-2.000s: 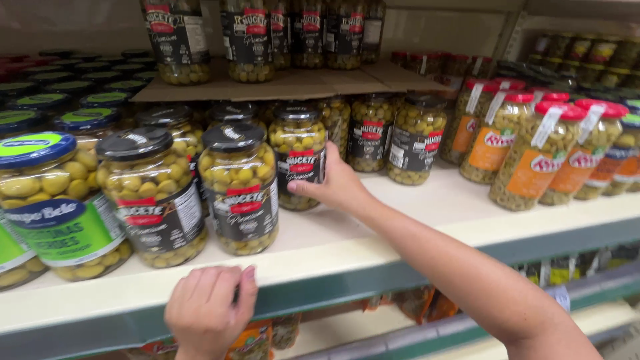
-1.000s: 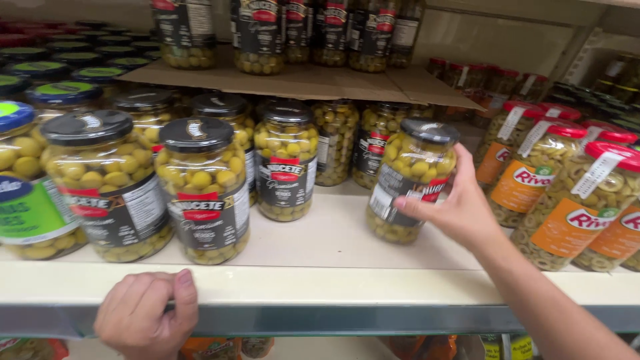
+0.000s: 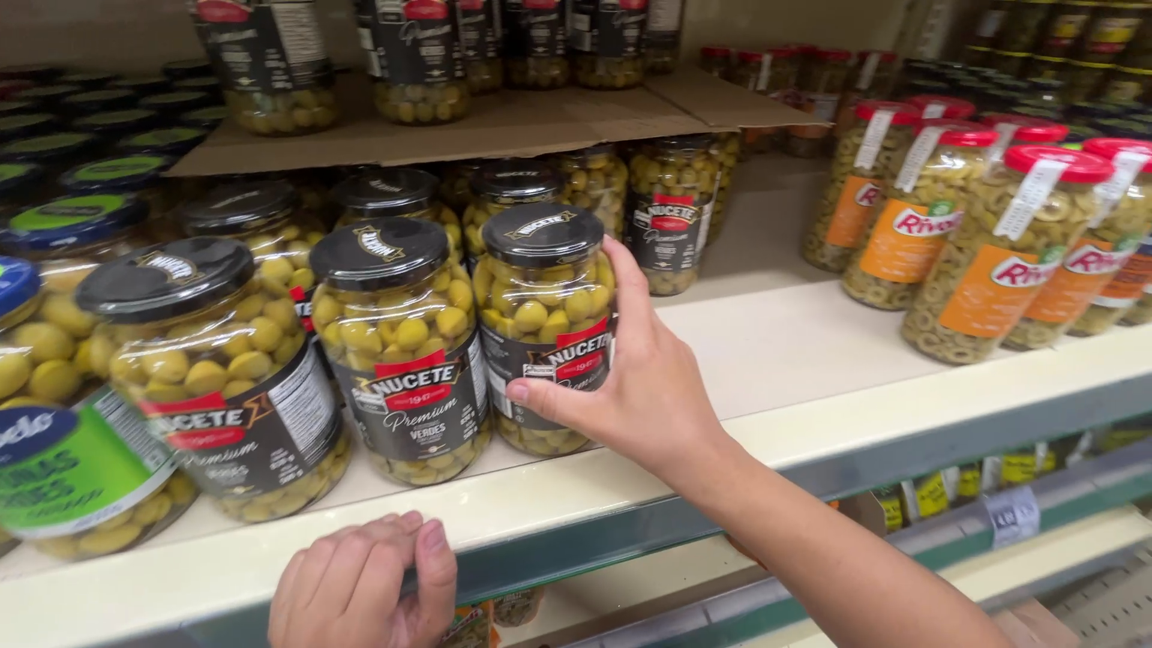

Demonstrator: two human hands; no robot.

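My right hand (image 3: 643,382) is wrapped around a black-lidded Nucete jar of green olives (image 3: 540,315), thumb across its label and fingers behind its right side. That jar stands upright near the shelf's front edge, close beside another Nucete olive jar (image 3: 405,342). Farther left is a larger Nucete jar (image 3: 216,369). Below the jars, my left hand (image 3: 364,580) rests at the front edge of the shelf (image 3: 504,508), its fingers curled and holding no jar.
A cardboard sheet (image 3: 540,121) bears more olive jars above the back row. A Nucete jar (image 3: 670,211) stands behind my right hand. Red-lidded Rivoli jars of sliced olives (image 3: 999,261) stand at right, a green-labelled jar (image 3: 81,450) at far left. A lower shelf holds packages (image 3: 931,495).
My right hand has moved left with the jar, from a spot apart at the right to beside the front jars. My left hand stays by the shelf edge.
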